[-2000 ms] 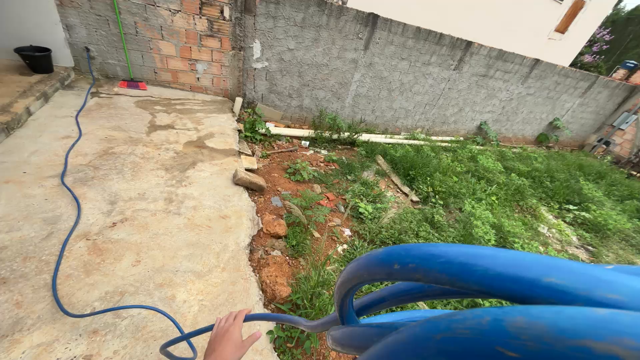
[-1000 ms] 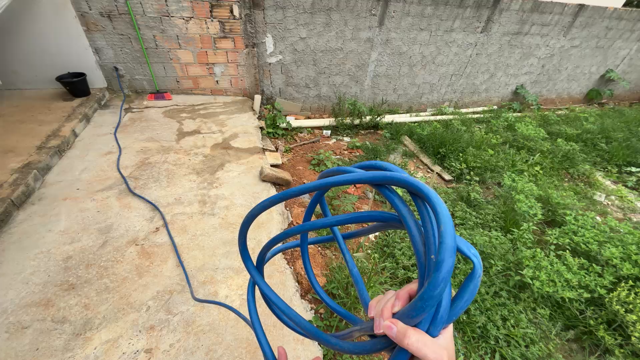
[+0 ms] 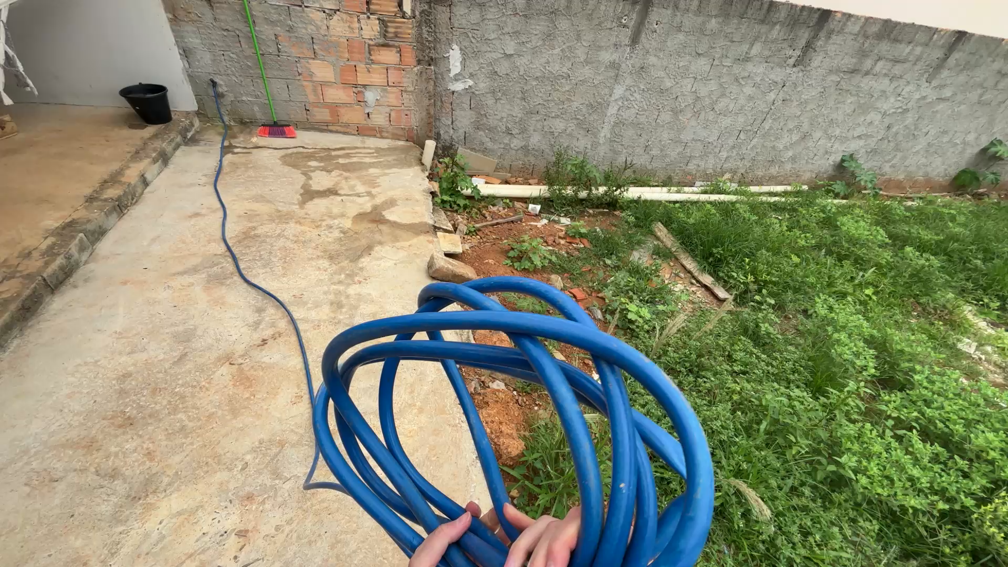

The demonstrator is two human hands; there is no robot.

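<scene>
Several loops of a blue garden hose (image 3: pixel 504 321) hang in a loose coil in front of me, low in the middle of the view. My left hand (image 3: pixel 442 542) grips the lower left of the coil, fingers over the strands. Close beside it on the right, my right hand (image 3: pixel 547 539) is closed around the bottom of the loops. Both palms are hidden by the hose and the frame's edge. From the coil's left side a single run of hose (image 3: pixel 276 298) winds over the concrete to the foot of the far wall.
A green-handled broom (image 3: pixel 276 131) leans on the brick wall (image 3: pixel 358 75). A black bucket (image 3: pixel 150 104) stands on the raised step at left. Along the slab's right edge lie a stone (image 3: pixel 450 268), rubble, a wooden board (image 3: pixel 691 261), white pipes (image 3: pixel 669 193) and weeds.
The hose coil has moved left and turned in my hands. My left hand, barely in view one second ago, is now on the coil beside my right hand.
</scene>
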